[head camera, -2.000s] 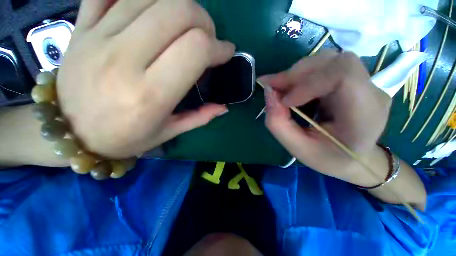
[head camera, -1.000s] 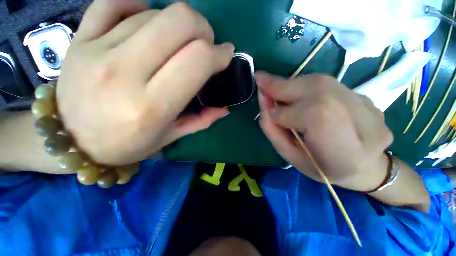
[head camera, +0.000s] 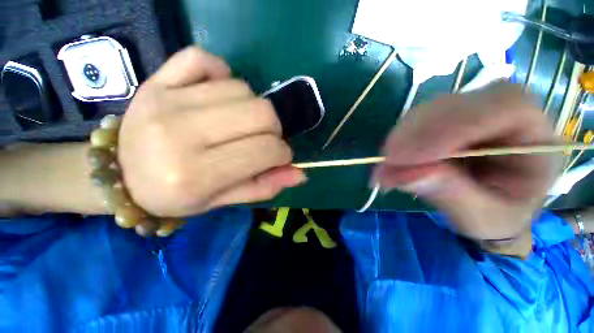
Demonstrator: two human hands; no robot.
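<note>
A smartwatch body point(head camera: 301, 107) with a black glass face and silver rim lies on the dark green mat, partly hidden behind my left hand. My left hand point(head camera: 212, 140), with a bead bracelet, has its fingers curled, and its thumb and fingers pinch the left end of a thin bamboo stick point(head camera: 339, 162). My right hand point(head camera: 469, 156), blurred, holds the same stick further right; the stick lies nearly level between the hands and runs on past the right one. Whether my left hand also touches the watch is hidden.
A dark foam tray point(head camera: 55, 23) at left holds a white-backed watch point(head camera: 98, 69) and a black-faced one point(head camera: 26, 92). White wipes point(head camera: 430, 29) lie at the back right. A loose stick point(head camera: 360, 97) lies on the mat. More sticks and orange bits point(head camera: 587, 80) are at far right.
The stick has swung from slanting down to nearly level. My right hand has moved right, away from the watch. My left hand has shifted lower and now pinches the stick's end.
</note>
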